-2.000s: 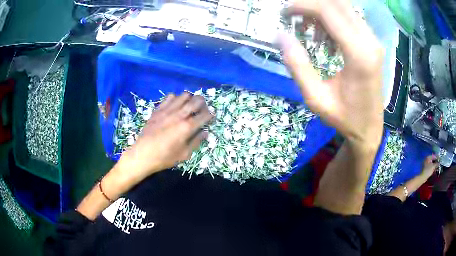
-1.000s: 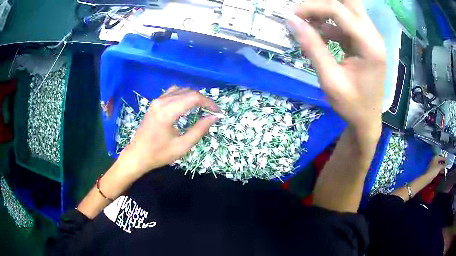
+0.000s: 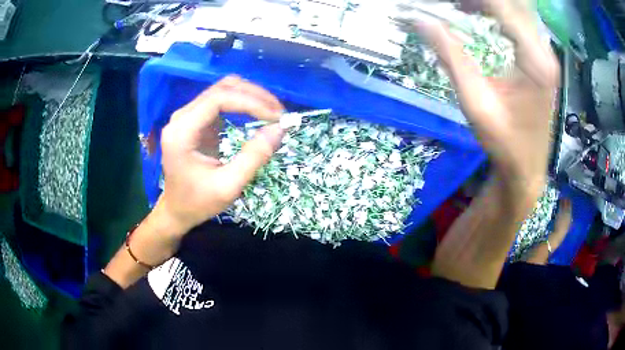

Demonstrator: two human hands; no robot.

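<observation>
My left hand [image 3: 212, 143] is raised over the left part of the blue parts bin [image 3: 301, 89]. Its thumb and forefinger pinch a wired connector [image 3: 290, 121], a small white block with thin leads sticking out on both sides. Many loose connectors [image 3: 336, 178] lie in the bin. My right hand [image 3: 493, 89] is blurred, raised over the clear parts tub [image 3: 438, 106] at the upper right, its fingers apart. Whether it holds a small piece cannot be seen. The silvery-white metal fixture [image 3: 329, 24] is at the top, washed out by glare.
A dark green crate [image 3: 86, 157] of similar pieces stands at far left. Thin cables [image 3: 130, 20] lie at the bench's upper left. At right are a second blue bin [image 3: 576, 222], a neighbouring person's hand [image 3: 562, 222] and a grey machine [image 3: 606, 89].
My left hand has lifted from among the pieces, with a connector now clearly between its fingertips. My right hand has shifted right, from beside the fixture. The neighbour's hand has moved left.
</observation>
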